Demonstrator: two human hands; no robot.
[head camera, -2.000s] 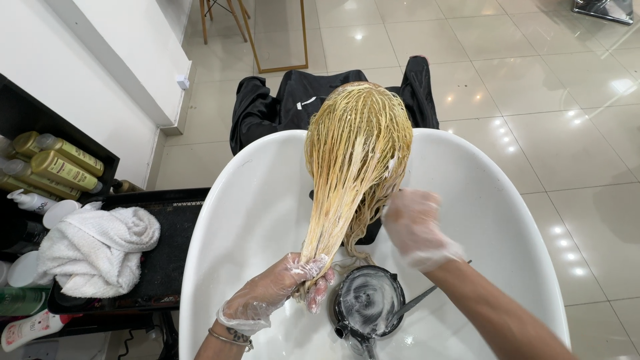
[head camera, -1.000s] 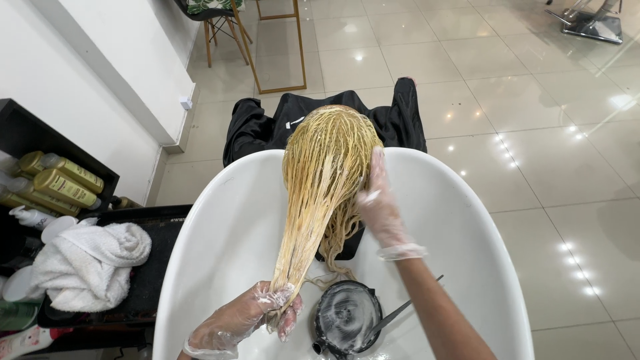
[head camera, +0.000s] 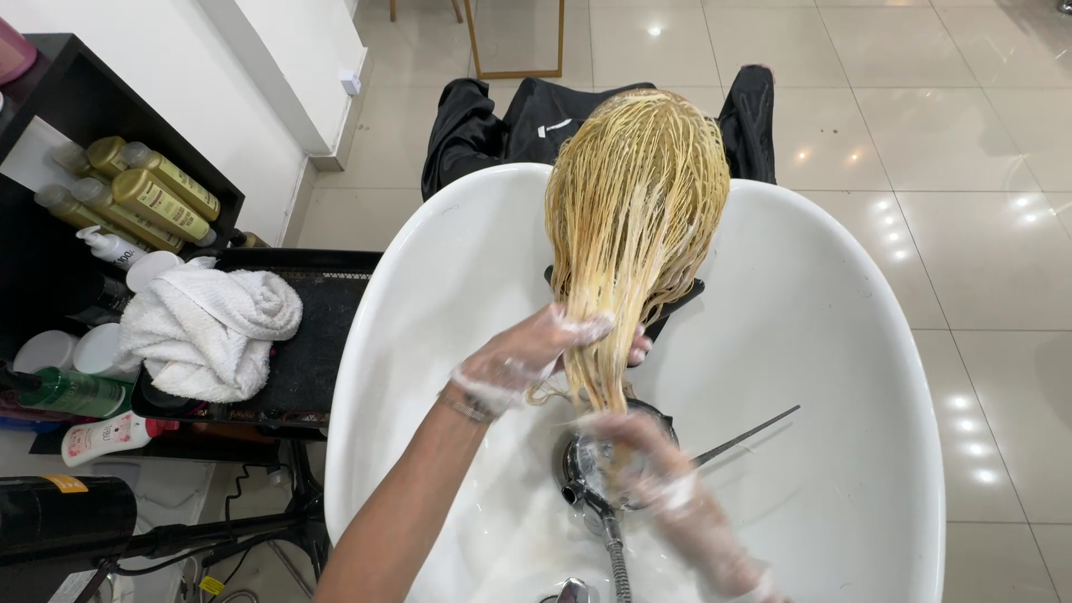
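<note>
A person's long blonde hair (head camera: 641, 193), wet and streaked with cream, hangs back over a white shampoo basin (head camera: 804, 335). My left hand (head camera: 561, 343), in a clear plastic glove, is closed around the gathered lengths below the head. Blurred by motion, my gloved right hand (head camera: 645, 461) is at the hair's lower ends, over a dark bowl (head camera: 578, 456) with pale residue; whether it grips any hair cannot be told. A thin dark handle (head camera: 745, 435) sticks out to the right of the bowl. The person wears a black cape (head camera: 544, 121).
Left of the basin, a black trolley tray (head camera: 322, 335) holds a crumpled white towel (head camera: 213, 327). Bottles (head camera: 163, 205) and jars crowd the dark shelf beyond. A shower hose (head camera: 618, 561) and part of a chrome tap (head camera: 574, 591) lie at the basin's near end.
My left hand has moved up the hair, closer to the head. My right hand has come down from the side of the head to the hair ends over the bowl.
</note>
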